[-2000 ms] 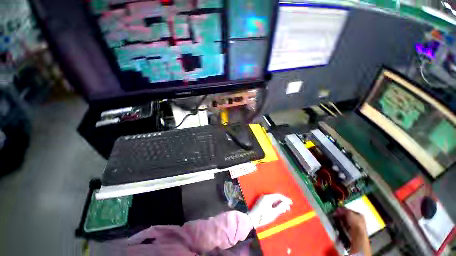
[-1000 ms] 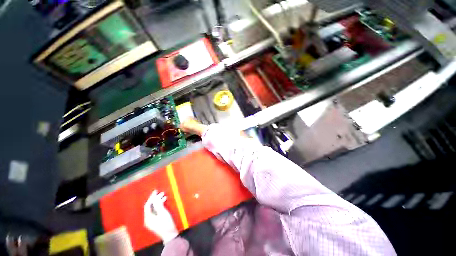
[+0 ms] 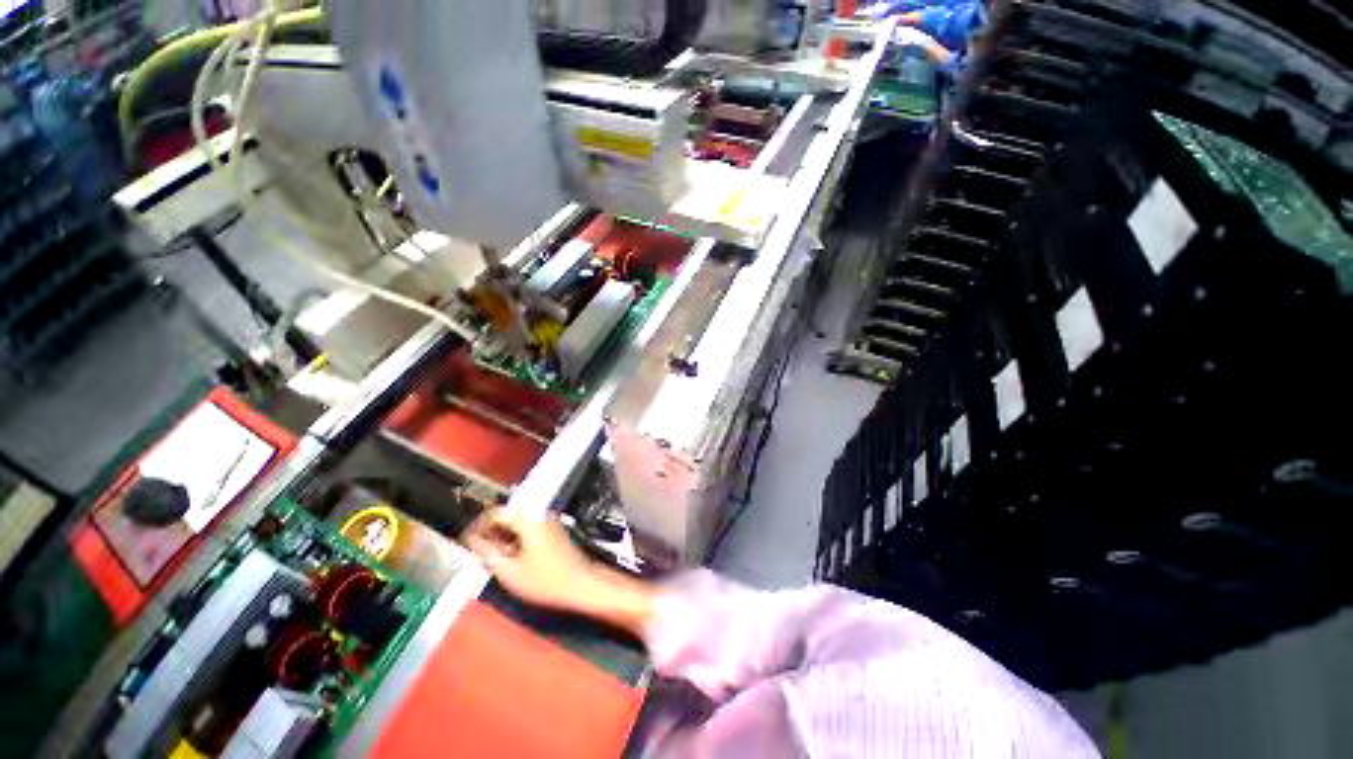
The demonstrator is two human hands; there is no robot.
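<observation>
My right hand [image 3: 534, 555], bare, is over the near conveyor rail, just right of the yellow tub [image 3: 370, 531]. Its fingers are curled and blurred; whether they hold anything is unclear. My left hand is out of the picture. A green power board [image 3: 282, 638] with silver heatsinks and dark reddish coils lies between the rails at lower left, its lower end cut off by the edge. The tub, with small white pieces inside, sits beyond the board's end, apart from my hand.
A second board [image 3: 594, 329] lies further along the rails under the machine head [image 3: 512, 309]. An orange-red mat [image 3: 505, 694] is in front. A mouse [image 3: 155, 501] rests on a red-edged mat at left. Black racks [image 3: 1009, 445] stand at right. A person's blue sleeve [image 3: 947, 21] shows far back.
The view has swung right along the line. My right hand has moved from beside the board's end to the rail past the tub. My left hand, earlier over the orange-red mat, has left the picture.
</observation>
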